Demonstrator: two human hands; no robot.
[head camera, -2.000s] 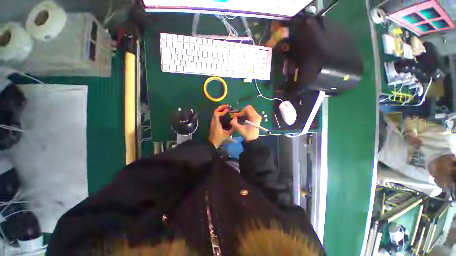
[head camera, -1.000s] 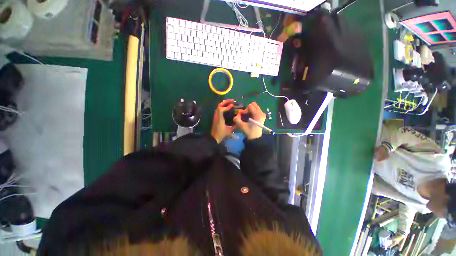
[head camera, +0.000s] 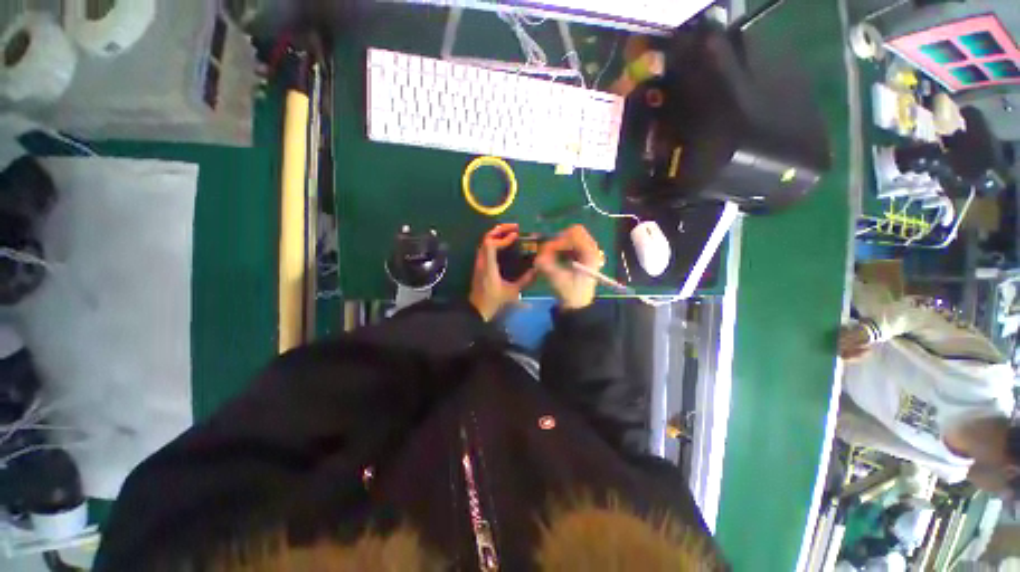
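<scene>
My left hand (head camera: 492, 272) holds a small dark part (head camera: 518, 258) above the front edge of the green mat. My right hand (head camera: 574, 266) is at the part's right side and holds a thin pale pen-like tool (head camera: 602, 277), whose end points to the lower right. The tool's other end is hidden by the fingers. A black camera head (head camera: 416, 259) on a white arm stands upright to the left of my hands. The dark part's details are too small to tell.
A yellow tape roll (head camera: 490, 186) lies behind my hands, below the white keyboard (head camera: 494, 110). A white mouse (head camera: 650, 247) and black label printer (head camera: 744, 134) are at right. Beyond the green conveyor (head camera: 783, 335) is a person (head camera: 923, 369). Cameras lie around the white sheet (head camera: 117, 313) at left.
My right hand has shifted slightly right, away from my left hand, with the tool, showing more of the dark part. The whole view has tilted and shifted a little.
</scene>
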